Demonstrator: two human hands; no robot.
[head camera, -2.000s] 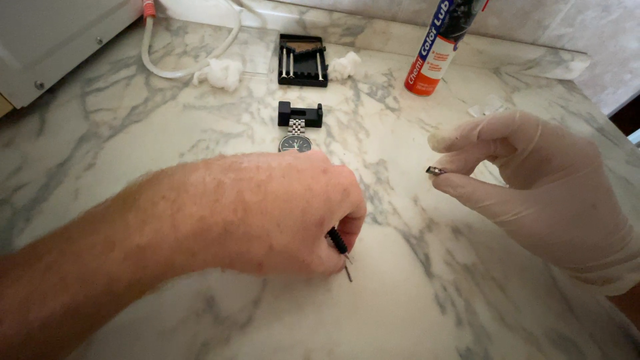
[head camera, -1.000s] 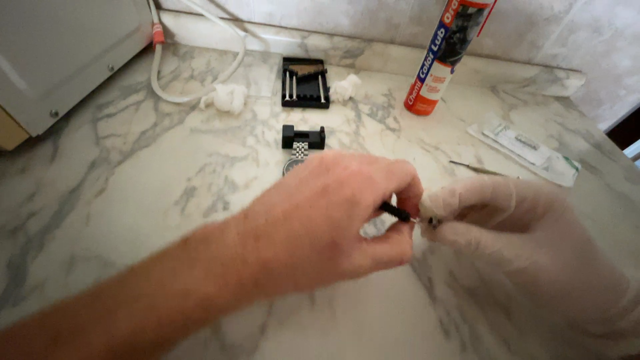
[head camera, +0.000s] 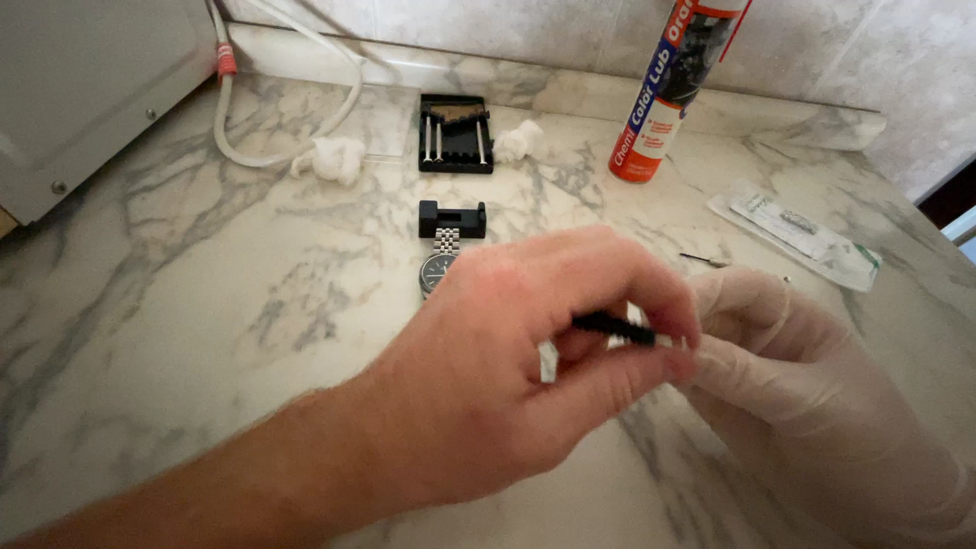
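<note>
My bare left hand (head camera: 526, 358) grips a small tool with a black ribbed handle (head camera: 614, 328) and a metal end between thumb and forefinger. Its fingertips meet those of my right hand (head camera: 793, 381), which wears a pale translucent glove. The small metal piece seen earlier in the gloved fingers is hidden now. Beyond my left hand lies a wristwatch (head camera: 433, 272), partly covered by that hand. Its steel bracelet (head camera: 447, 241) runs to a black plastic holder (head camera: 469, 223). Just past the gloved hand lies a thin metal pin-like tool (head camera: 703, 260).
A black case of small screwdrivers (head camera: 457, 156) lies behind the holder, between cotton wads (head camera: 339, 160) (head camera: 520, 140). A spray lubricant can (head camera: 648, 130) stands at the back right. An opened clear packet (head camera: 808, 240) lies at right. A white hose (head camera: 242, 158) curves beside a metal appliance (head camera: 99, 84).
My left hand has moved right, bringing the black-handled tool to the gloved fingers. The small metal piece seen in those fingers earlier is now covered.
</note>
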